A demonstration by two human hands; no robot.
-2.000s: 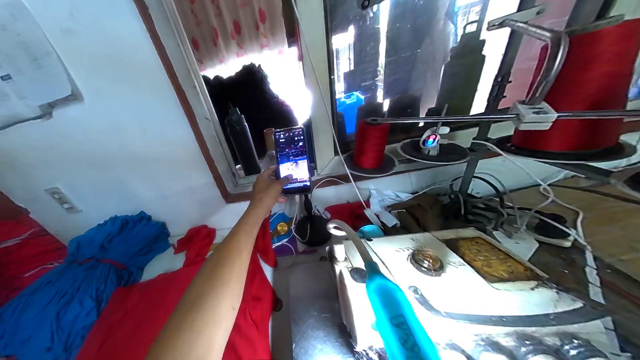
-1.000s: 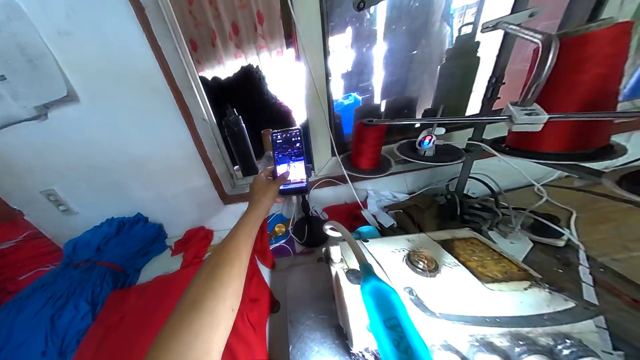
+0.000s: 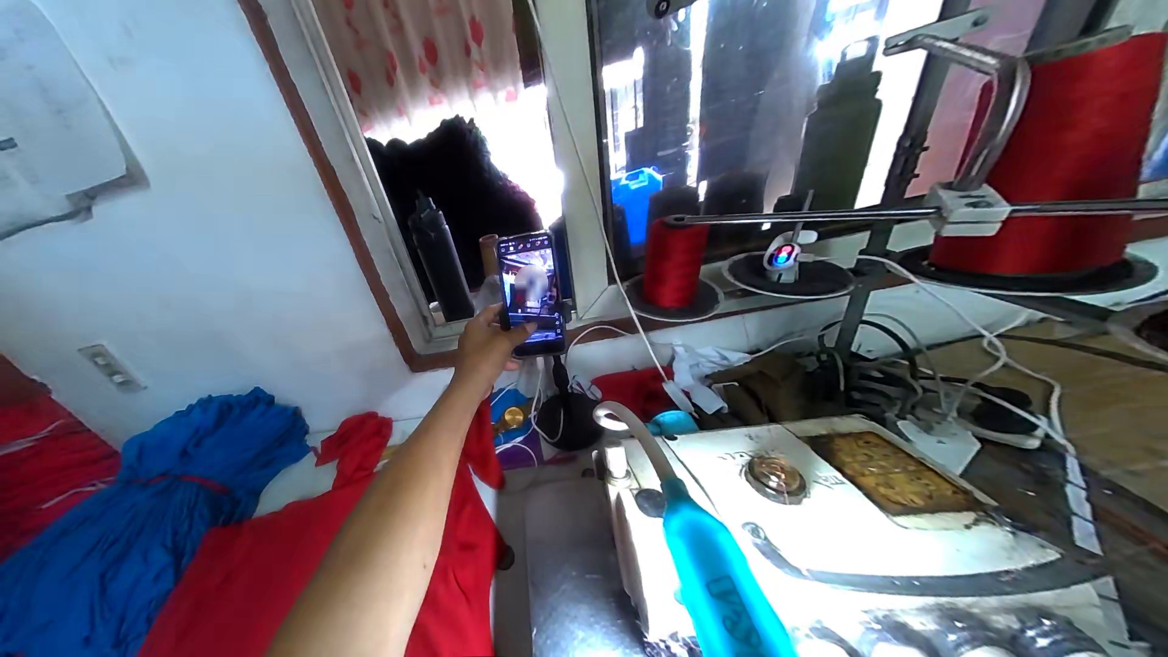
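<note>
My left hand [image 3: 491, 339] is stretched out toward the window, closed around the left edge of a smartphone [image 3: 532, 292], its thumb over the lower part of the lit screen. The phone stands upright in front of the window frame, above a round black base [image 3: 568, 420]; whether it rests on this cannot be told. White cables hang just below it. My right hand is out of view. To the lower right of the phone is a white sewing machine head [image 3: 721, 456], with a bright blue flexible-neck lamp [image 3: 716, 566] in front of it.
Red thread cones [image 3: 675, 265] stand on a thread stand, a larger one [image 3: 1058, 173] at the right. Blue cloth [image 3: 201, 474] and red cloth [image 3: 274, 566] lie at the lower left. Cables [image 3: 912, 374] tangle behind the machine. A black bottle [image 3: 443, 260] stands by the window.
</note>
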